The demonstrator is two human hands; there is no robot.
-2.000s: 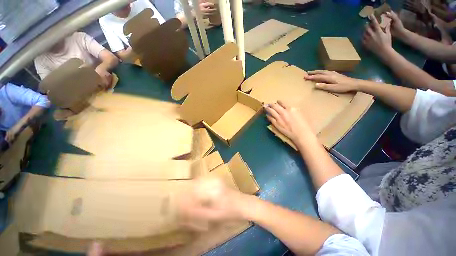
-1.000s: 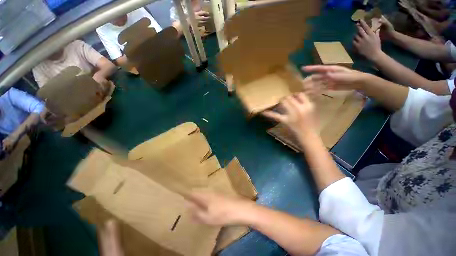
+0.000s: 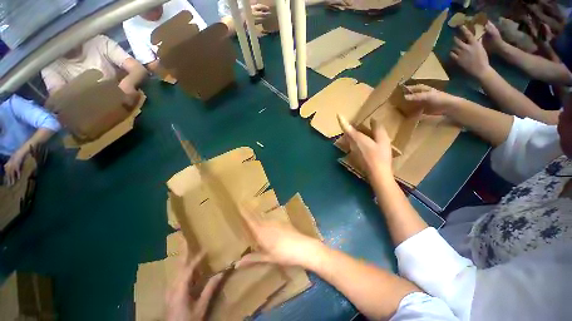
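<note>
A tan cardboard box blank [image 3: 219,216] is in front of me at the lower centre, partly folded, with long panels raised and blurred. It lies over other flat blanks [image 3: 153,282]. My right hand [image 3: 276,238] grips its right side, fingers along the raised panel and thumb at the near end. My left hand [image 3: 188,291] is blurred and holds the near left end; its wrist is cut off by the bottom edge. The hands hide part of the near end.
A neighbour's hands [image 3: 373,150] hold an open box [image 3: 401,119] over flat blanks at the right. A closed box [image 3: 429,69] lies behind. Pale upright legs [image 3: 291,56] stand at the back. More people hold boxes at the left. A cardboard piece [image 3: 28,294] is at lower left.
The blank in my hands has turned and its long panels are now folded up into a narrow shape. My left hand has moved right. The neighbour's box has tilted and moved right.
</note>
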